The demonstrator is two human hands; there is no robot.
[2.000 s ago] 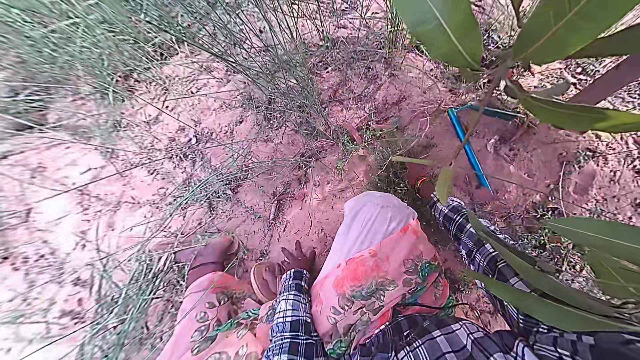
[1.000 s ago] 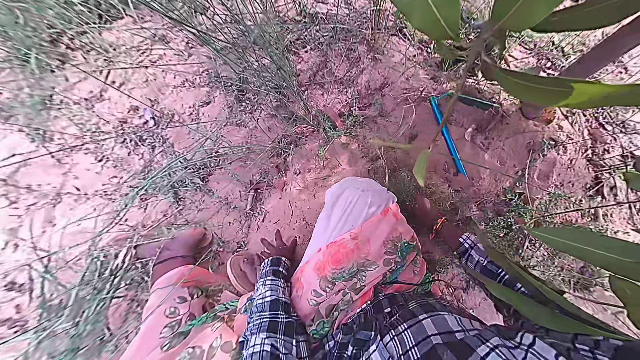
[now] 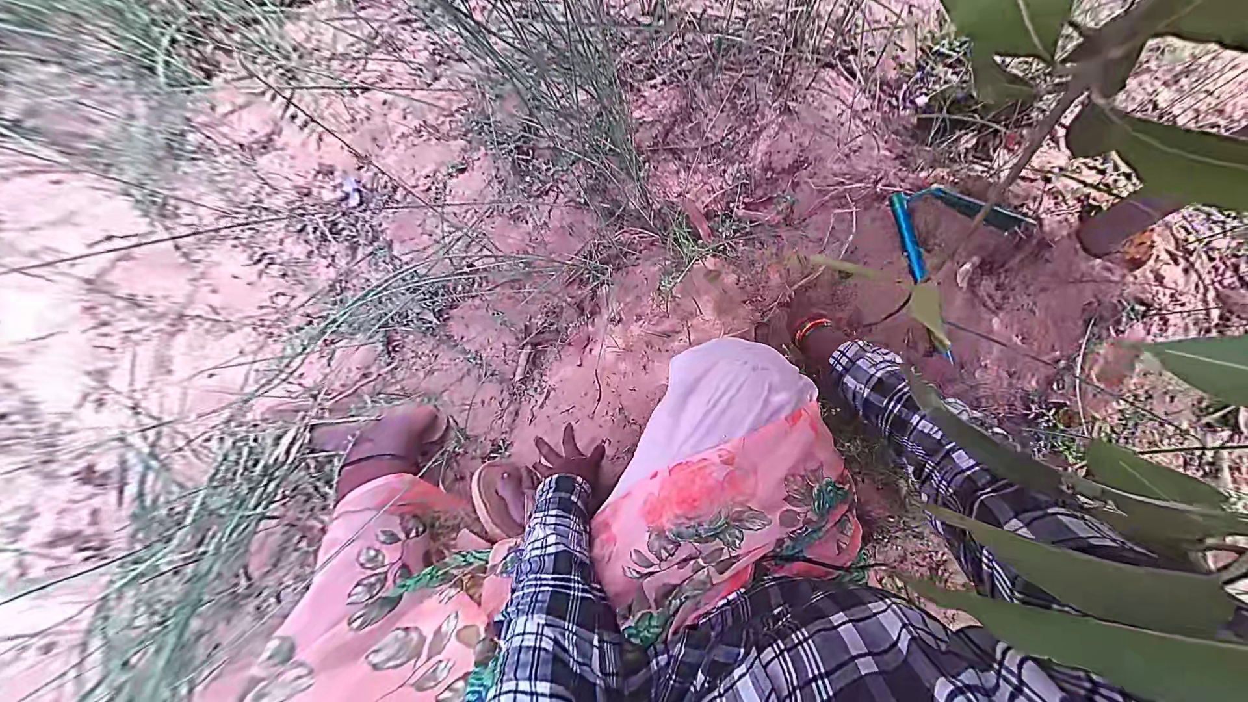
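My left hand (image 3: pixel 568 458) rests on the sandy soil with its fingers spread, just right of a sandal (image 3: pixel 497 502) on a foot, and holds nothing. My right hand (image 3: pixel 792 330) is low at the ground beyond my covered knee, with orange bangles at the wrist. Its fingers are hard to make out against the shaded soil. A blue-handled tool (image 3: pixel 909 239) lies on the ground ahead and to the right of that hand, with a dark part (image 3: pixel 985 212) angled off its far end.
Leafy branches (image 3: pixel 1102 585) hang close over the right side. A thin stem (image 3: pixel 1121 226) stands at the upper right. Tall grass (image 3: pixel 575 127) grows ahead, with more grass (image 3: pixel 205 546) at the left. A bare foot (image 3: pixel 395 439) is on the soil at the left.
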